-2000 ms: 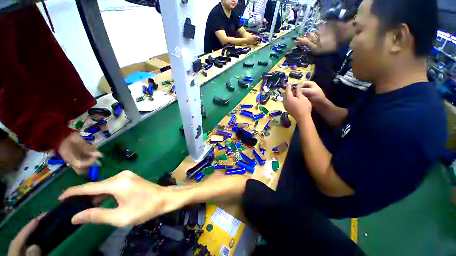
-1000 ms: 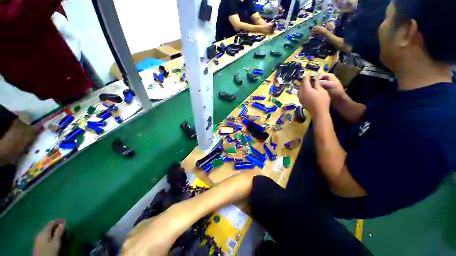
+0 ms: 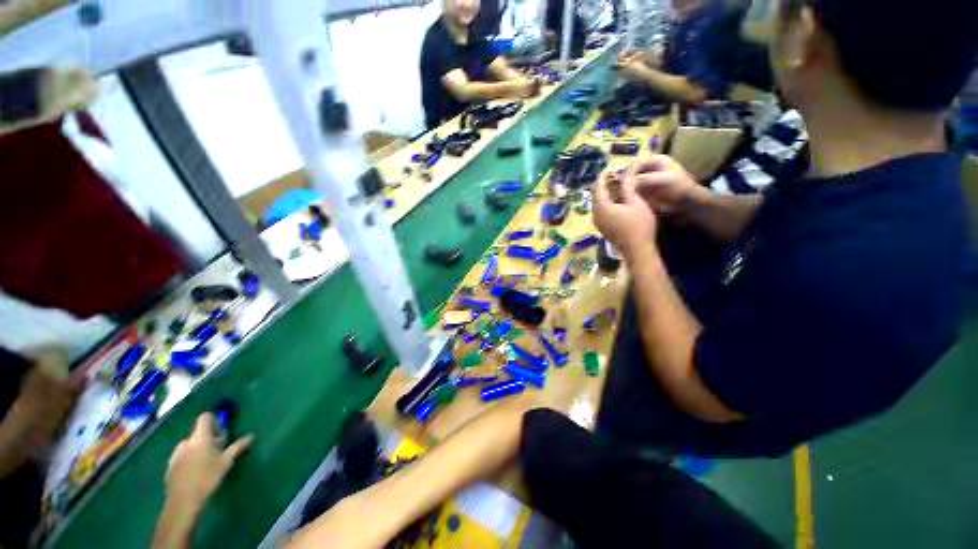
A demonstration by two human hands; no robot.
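My left hand (image 3: 202, 459) reaches over the green conveyor belt (image 3: 290, 402) at the lower left, its thumb and fingers apart. A small dark unit with a blue glint (image 3: 223, 416) lies at its fingertips; contact is unclear. My right forearm crosses the lower middle, but the hand is cut off by the bottom edge. A black housing (image 3: 361, 355) lies further along the belt. A heap of black parts (image 3: 357, 445) lies beside my right forearm, partly hidden by it.
Blue cells (image 3: 502, 389) and green boards lie on the tan bench ahead. A white post (image 3: 365, 231) stands beside the belt. A person in dark clothing (image 3: 826, 279) works at the right. Others sit across the belt. A yellow carton (image 3: 448, 528) lies under my forearm.
My left hand has moved forward over the belt to the dark unit. My right hand has dropped out of view at the bottom. The camera view has tilted and shifted.
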